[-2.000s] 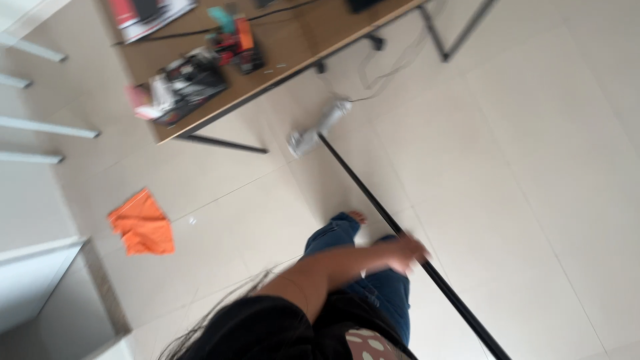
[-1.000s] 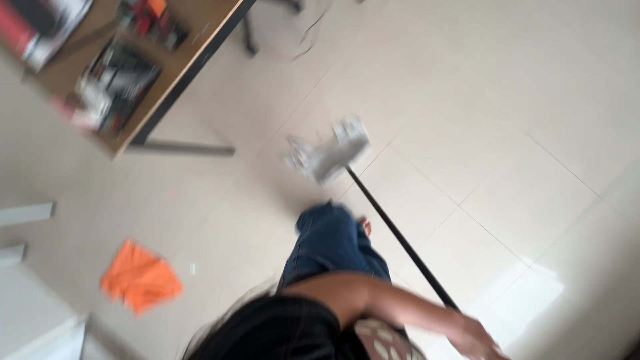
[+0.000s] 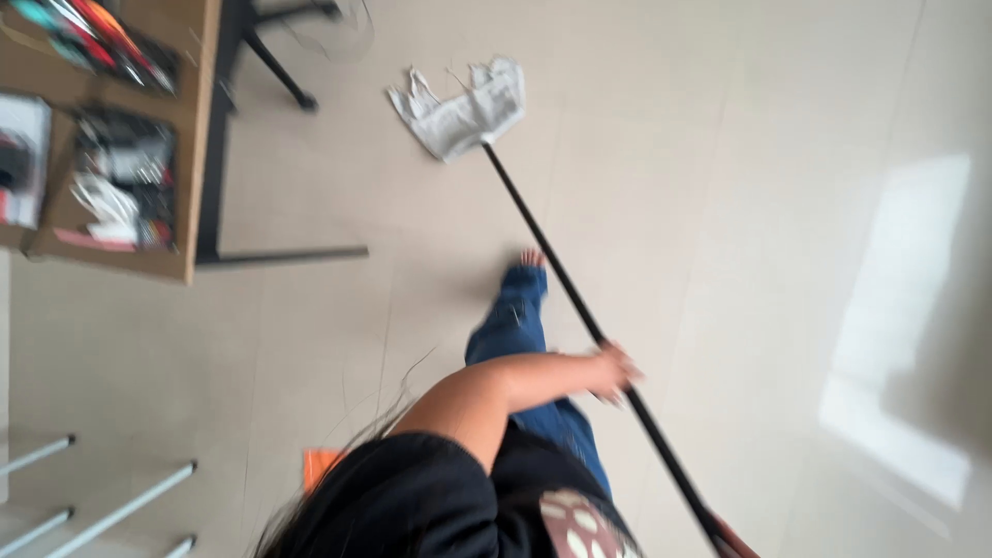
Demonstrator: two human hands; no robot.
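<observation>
A black mop pole (image 3: 566,283) slants from the upper middle of the head view down to the bottom edge. At its far end a grey-white cloth (image 3: 465,116) with ragged ends covers the mop head and lies on the floor. My left hand (image 3: 616,372) is closed around the middle of the pole, slightly blurred. Lower down, at the bottom edge, part of my right hand (image 3: 732,539) shows against the pole; most of it is cut off. My bare foot (image 3: 531,258) stands just left of the pole.
A wooden table (image 3: 198,155) with packaged items stands at upper left; its dark metal leg (image 3: 294,256) reaches over the floor. Wheeled chair legs (image 3: 283,74) and a thin cable are beside it. Pale metal legs (image 3: 128,508) occupy the lower left. An orange cloth (image 3: 316,465) lies partly behind my shoulder.
The view has turned and shifted. My left hand, near the bottom edge one second ago, is now higher in view on the pole. Part of my right hand has come into sight.
</observation>
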